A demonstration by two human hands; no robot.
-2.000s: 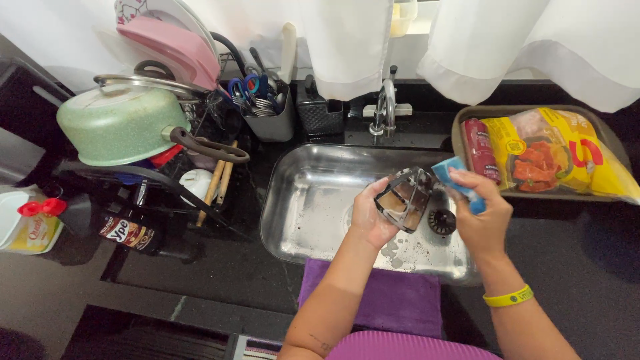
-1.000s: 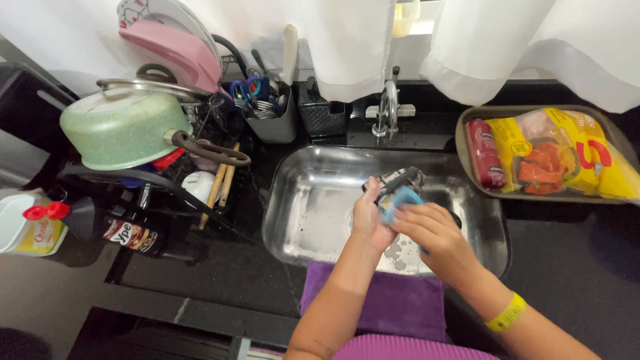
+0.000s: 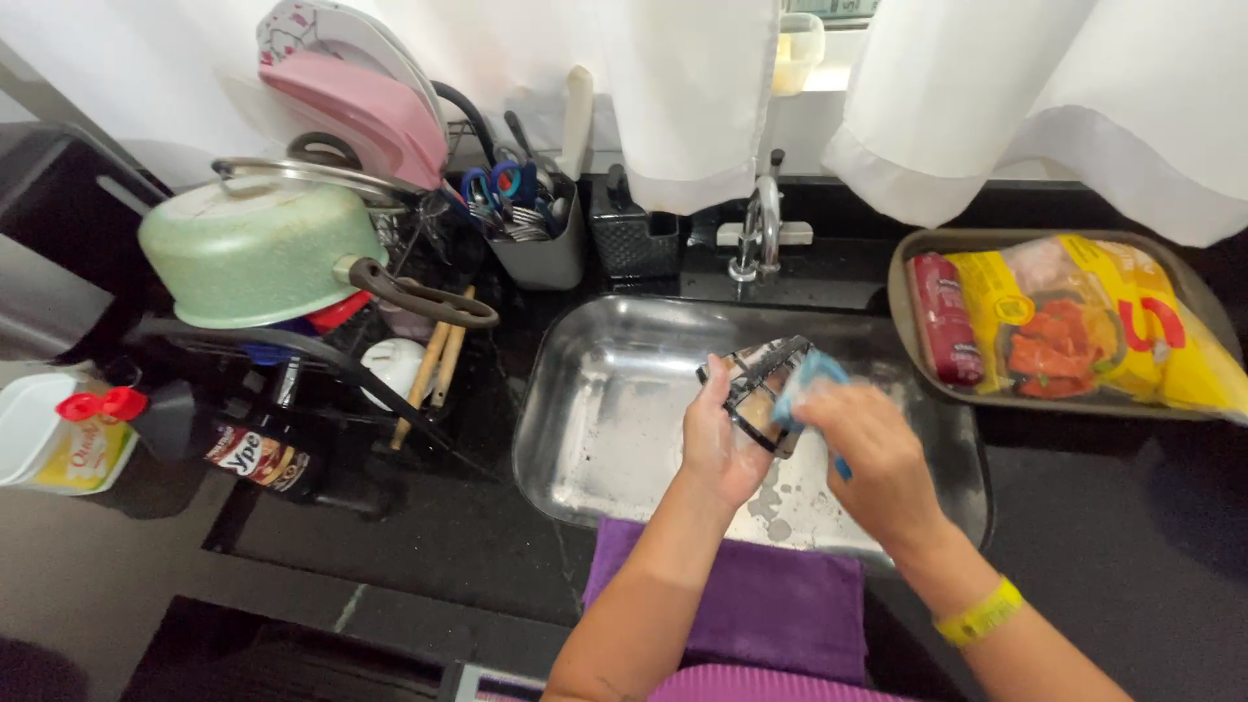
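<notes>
Over the stainless steel sink [image 3: 624, 439], my left hand [image 3: 723, 439] holds a black-framed, see-through part [image 3: 756, 390], tilted, its exact kind unclear. My right hand [image 3: 868, 453] grips a blue cloth or sponge [image 3: 811, 385] pressed against the right side of that part. The fingers of my right hand are slightly blurred. Water patches and small specks lie on the sink floor below my hands. A chrome faucet [image 3: 759, 234] stands behind the sink, with no stream of water visible from it.
Right of the sink, a baking pan [image 3: 907, 336] holds a yellow food bag [image 3: 1121, 331] and a red package [image 3: 946, 317]. At left are a dish rack with a green pot [image 3: 263, 253], a cutlery holder [image 3: 546, 258] and a detergent bottle [image 3: 258, 458]. A purple cloth [image 3: 780, 609] hangs over the front edge.
Two seconds ago the blue cloth or sponge was at the part's upper right, and a dark round piece showed in the sink. The held part has since turned in my left hand; my right hand hides that area.
</notes>
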